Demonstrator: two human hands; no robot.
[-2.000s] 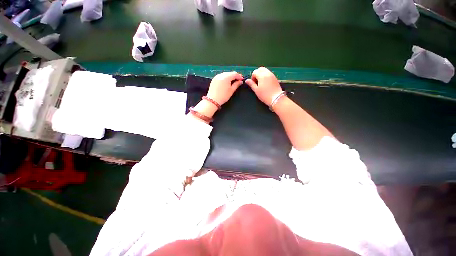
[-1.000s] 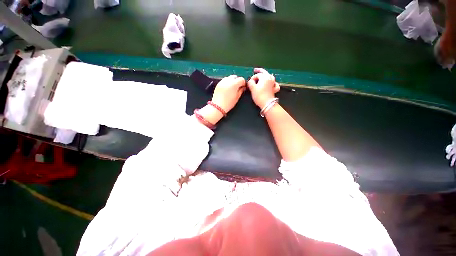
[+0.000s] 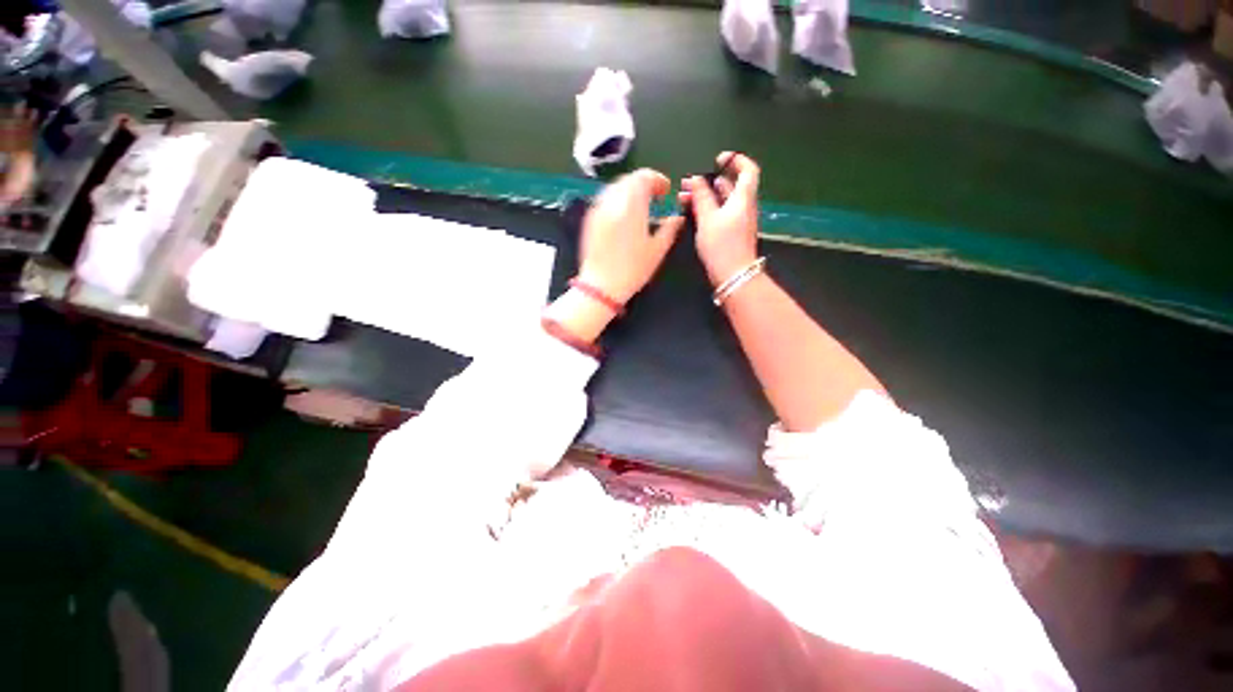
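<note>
My left hand [image 3: 625, 243] is over the black bench top [image 3: 676, 365] at the teal edge, its thumb and fingers partly spread. A dark block [image 3: 575, 216], likely an adapter, shows at its left side, mostly hidden. Whether this hand grips it cannot be told. My right hand [image 3: 725, 223] is just to the right with curled fingers, at a small piece of dark cord [image 3: 686, 192]. A flat stack of white sheets [image 3: 453, 270] lies to the left of my hands.
A wrapped unit [image 3: 603, 122] with a dark opening lies on the green belt [image 3: 947, 149] beyond my hands. Several other white bundles lie farther along the belt. A pale box-like unit [image 3: 169, 291] and a red stool [image 3: 135, 412] are at left. Part of a person's hand shows at the far left edge.
My hands have moved slightly apart, and my left thumb has opened away from its fingers. The dark block is now more hidden by my left hand. The view and belt bundles have shifted right.
</note>
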